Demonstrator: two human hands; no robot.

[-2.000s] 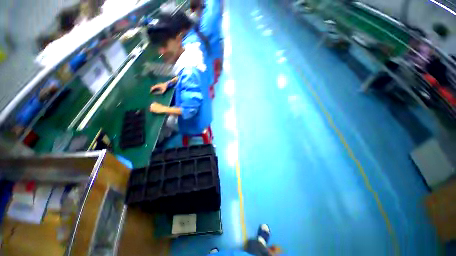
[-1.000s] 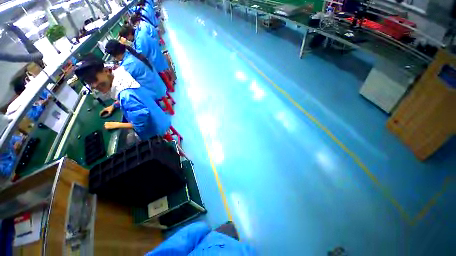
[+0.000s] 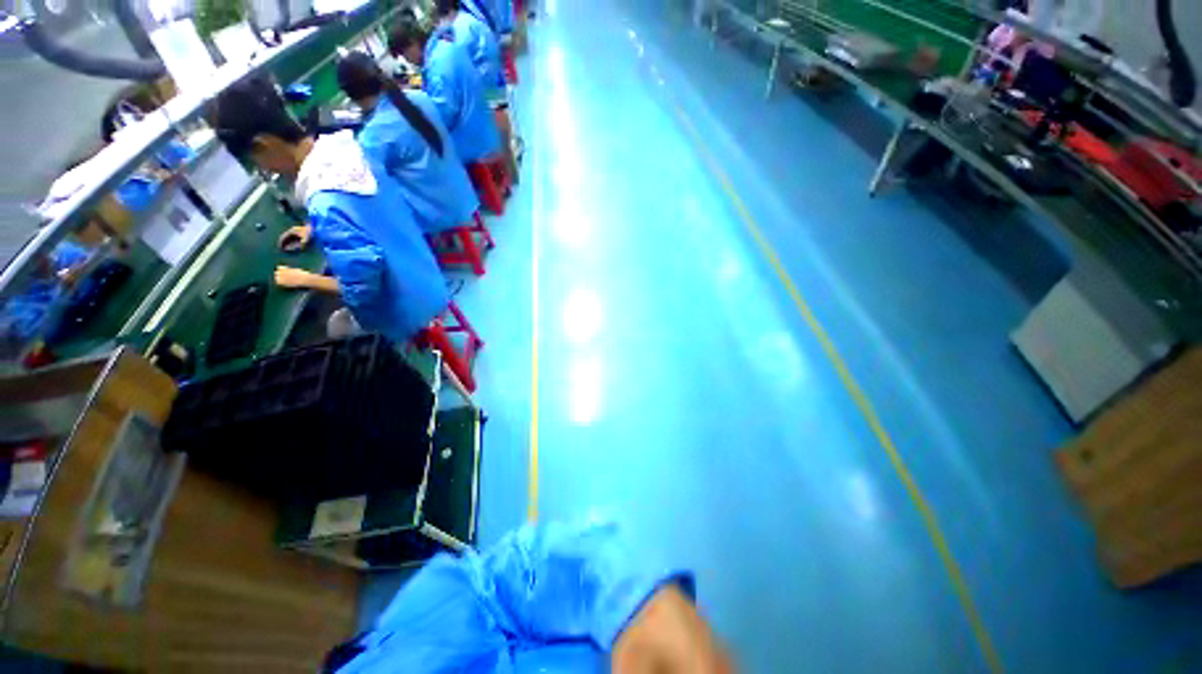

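One bare hand, which looks like my left hand [image 3: 675, 641], shows at the bottom edge beyond a blue sleeve [image 3: 560, 579] that comes in from the left. It is blurred and cut off by the edge. Its fingers are hidden, and I cannot tell whether it holds anything. My right hand is not in view. Nearest in front on the left, black compartmented trays [image 3: 310, 408] are stacked on a green-topped stand [image 3: 452, 481]. My visible hand is to the right of them, apart from them.
Workers in blue smocks [image 3: 369, 257] sit on red stools [image 3: 455, 345] along the green bench [image 3: 198, 296] at left. A wooden cabinet [image 3: 224, 566] is at lower left. Blue floor [image 3: 659, 369] with yellow lines runs ahead. A pale box [image 3: 1094, 345] and wooden panel [image 3: 1147, 467] are at right.
The view has swung and moved from two seconds ago. The trays and stand now lie farther left. More of the blue sleeve shows, and a hand is larger at the bottom edge.
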